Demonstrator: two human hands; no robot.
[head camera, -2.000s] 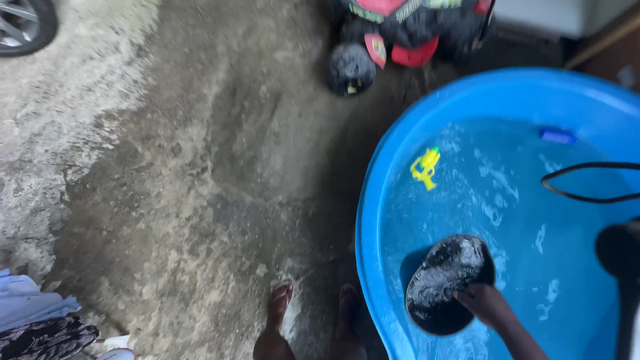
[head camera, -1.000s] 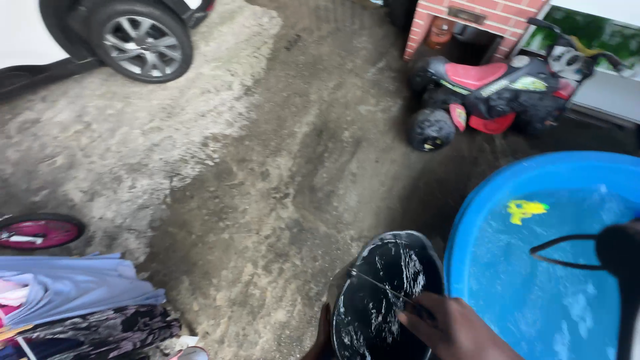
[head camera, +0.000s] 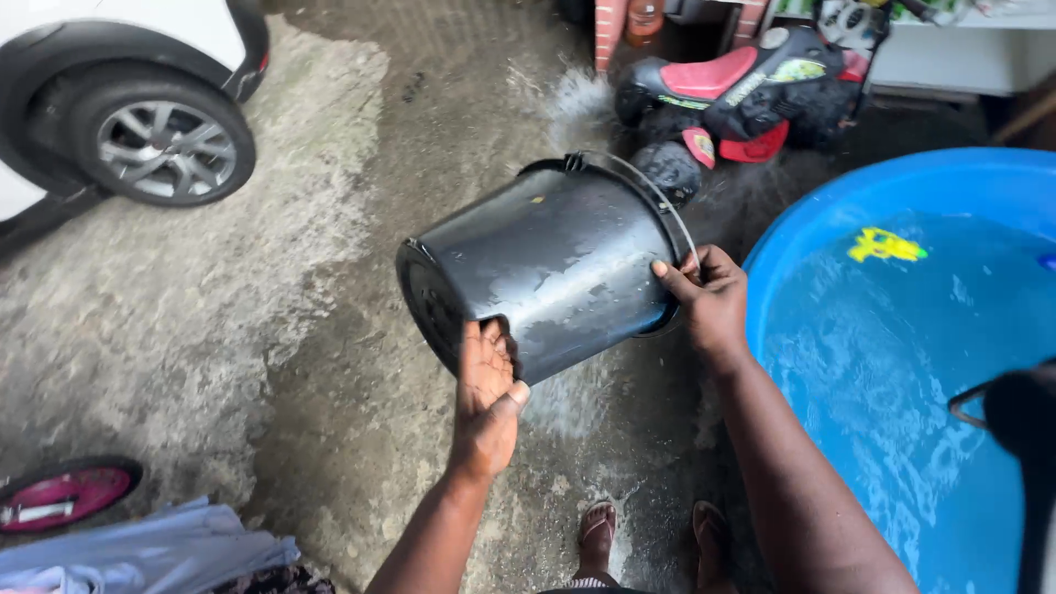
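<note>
A black plastic bucket (head camera: 561, 264) is tipped on its side in the air, its mouth turned away to the upper right and its base to the left. My left hand (head camera: 491, 388) supports it at the lower edge near the base, palm against the plastic. My right hand (head camera: 709, 297) grips the rim and the wire handle. Water splashes on the concrete floor (head camera: 330, 396) beyond and beneath the bucket. To the right stands a blue plastic pool (head camera: 763, 272) of water, with a yellow toy water gun (head camera: 883, 245) floating in it. The bucket's inside is hidden.
A toy quad bike (head camera: 742, 82) stands at the upper right. A white car's wheel (head camera: 169, 153) is at the upper left. Light blue cloth (head camera: 148, 549) and a pink-rimmed wheel (head camera: 66, 499) lie at the lower left. A dark object (head camera: 1023, 412) overhangs the pool.
The bucket was in the pool under my right hand, then upright beside it; now it is lifted and tipped. My left hand has come to its base. Water has splashed onto the floor.
</note>
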